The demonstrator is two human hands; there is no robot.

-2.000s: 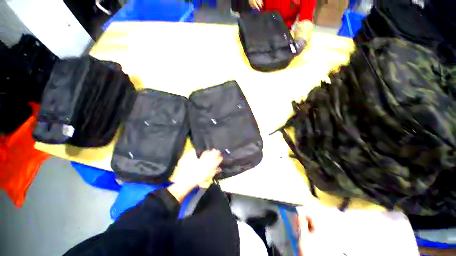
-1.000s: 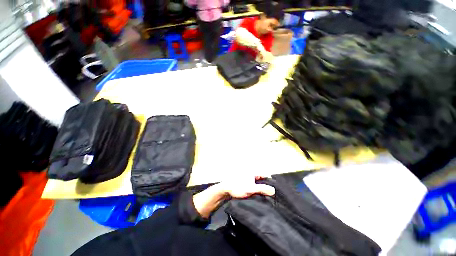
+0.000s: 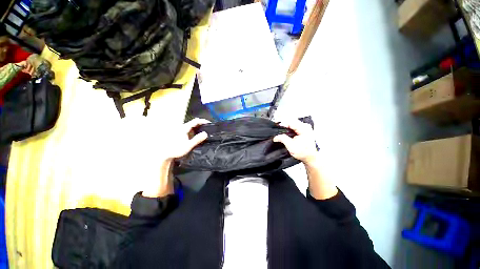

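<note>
An inside-out backpack (image 3: pixel 237 148) with its plain black side showing lies across my lap, wider than the space between my hands. My left hand (image 3: pixel 185 143) grips its left end, fingers over the upper edge and thumb on the near side. My right hand (image 3: pixel 299 142) grips its right end in the same way. Folds of thin black cloth show between the hands. Parts of the fingers are hidden in or behind the fabric.
A white-topped, blue-framed stand (image 3: pixel 241 58) is just ahead. Stacked camouflage backpacks (image 3: pixel 123 44) lie on the yellow table (image 3: pixel 100 157) at left. Another black bag (image 3: pixel 87 236) lies near left. A person's arm is at far left. Cardboard boxes (image 3: pixel 441 162) and a blue stool (image 3: pixel 439 227) stand right.
My view has turned right. The black bag has moved from the table's edge to my lap. My right hand has come into view, and both hands now hold the bag.
</note>
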